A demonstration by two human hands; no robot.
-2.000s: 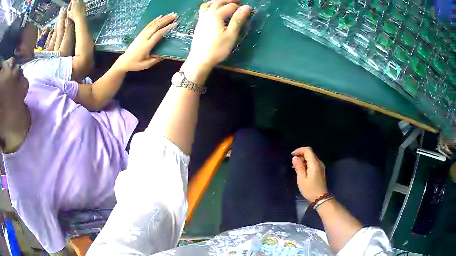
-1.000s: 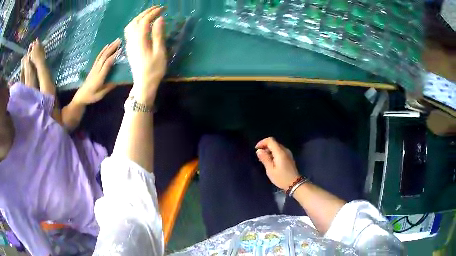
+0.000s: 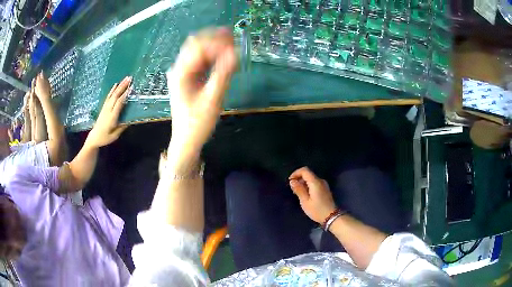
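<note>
My left hand (image 3: 199,84) is raised over the bench edge, blurred by motion. Its thumb and fingers are bent toward each other; whether they hold anything is not clear. My right hand (image 3: 314,195) is low above my lap with curled fingers. A tiny dark spot shows at its fingertips, too small to identify. A clear blister tray (image 3: 331,70) full of green circuit boards (image 3: 352,59) lies on the bench, right of my left hand. Another clear tray (image 3: 149,81) lies to the left, partly hidden by my left hand.
The green bench (image 3: 280,84) has a wood-coloured edge. At left, a person in a purple shirt (image 3: 73,224) rests a hand on the bench near more trays (image 3: 90,84). At right are a brown box (image 3: 471,61), a lower surface with a black rectangle (image 3: 459,182) and cables. An orange chair (image 3: 213,246) is below.
My left hand has moved from over the left tray to the right, toward the tray full of green boards, and closer to me. My right hand stays curled above my lap. The view has shifted.
</note>
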